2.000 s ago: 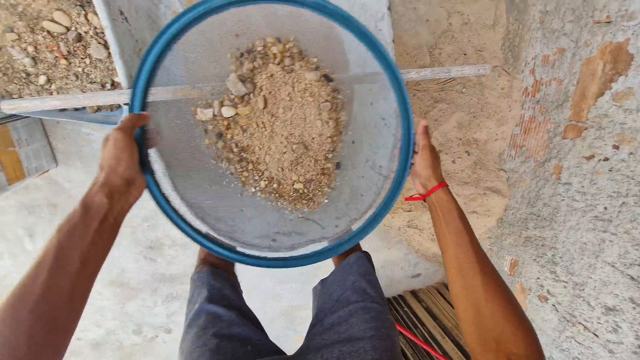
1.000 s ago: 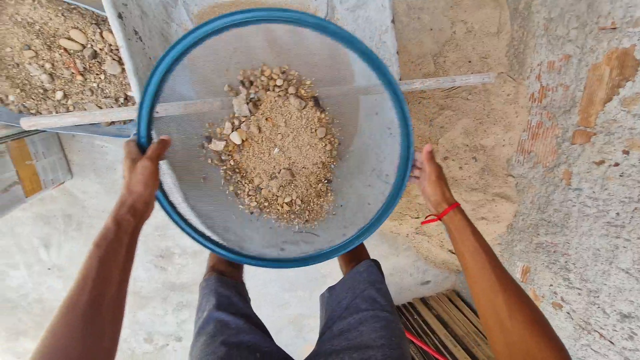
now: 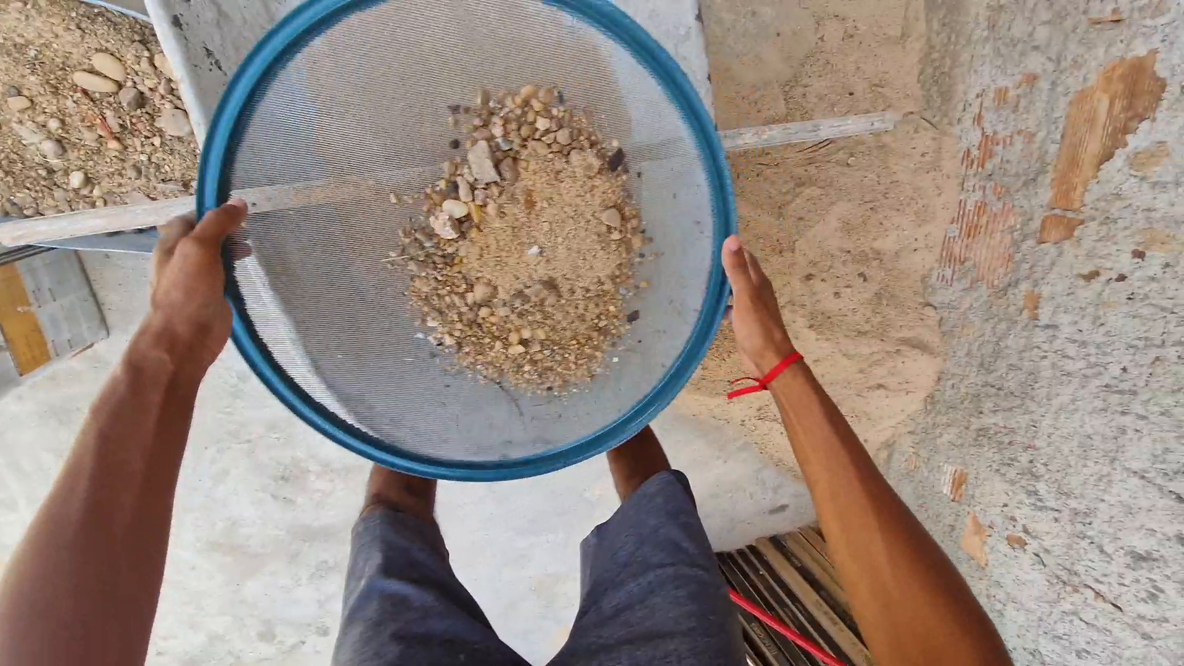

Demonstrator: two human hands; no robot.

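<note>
A round sieve with a blue rim [image 3: 462, 470] and fine mesh is held up in front of my legs. Sand mixed with pebbles [image 3: 546, 250] lies in a heap on its mesh, a little right of the middle. My left hand [image 3: 192, 282] grips the rim at the left, thumb on top and fingers partly hidden beneath. At the rim's right side is my right hand [image 3: 754, 310], thumb against the outside and its other fingers mostly hidden; a red string circles that wrist. Behind the mesh a pale wooden bar [image 3: 805, 131] runs crosswise, and part of it shows through.
Under the sieve stands a grey trough or box [image 3: 190, 46] with a raised edge. A container of gravel [image 3: 92, 120] is at the upper left. Sand [image 3: 832, 240] covers the floor by the rough wall [image 3: 1064, 388] at right. Stacked slats [image 3: 786, 592] and a red cord lie lower right.
The heap on the mesh has shifted and spread into a rounder shape than two seconds ago. Both hands have stayed at the sieve's rim.
</note>
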